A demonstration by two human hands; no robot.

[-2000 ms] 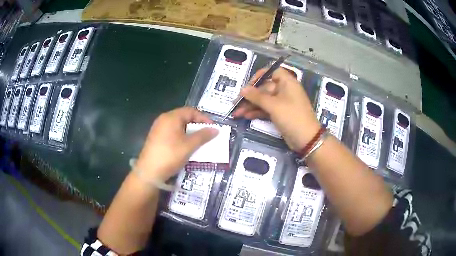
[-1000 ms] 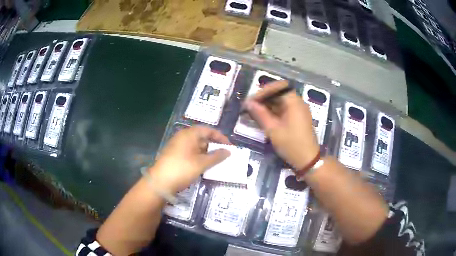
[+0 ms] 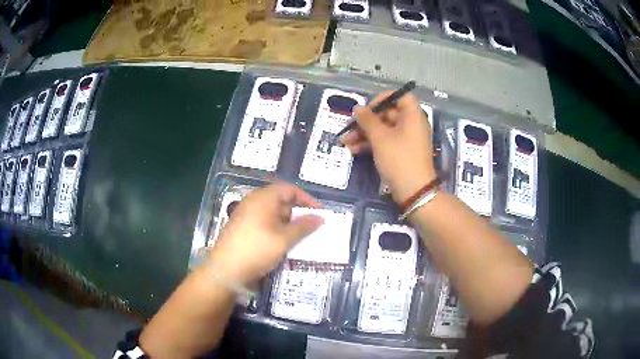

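My left hand (image 3: 263, 228) holds a small white sticker sheet (image 3: 321, 238) between thumb and fingers, over the near row of the clear plastic tray (image 3: 298, 193). A dark reddish toothed strip shows at the sheet's lower edge. My right hand (image 3: 396, 140) grips dark slim tweezers (image 3: 382, 104). Their tip is at the middle of a white printed card (image 3: 330, 158) with a black oval, second from left in the far row. Whether the tip touches the card or carries a sticker is too small to tell.
Another filled tray (image 3: 88, 140) lies at the left on the dark green bench (image 3: 154, 182). A stained tan board (image 3: 210, 31) and a pale grey board (image 3: 442, 73) lie beyond the main tray. More cards (image 3: 410, 17) stand at the far edge.
The view has shifted, with the tray lower-left in the picture. My right hand has moved the tweezers from beside the sheet to the second far-row card. My left hand still holds the sheet.
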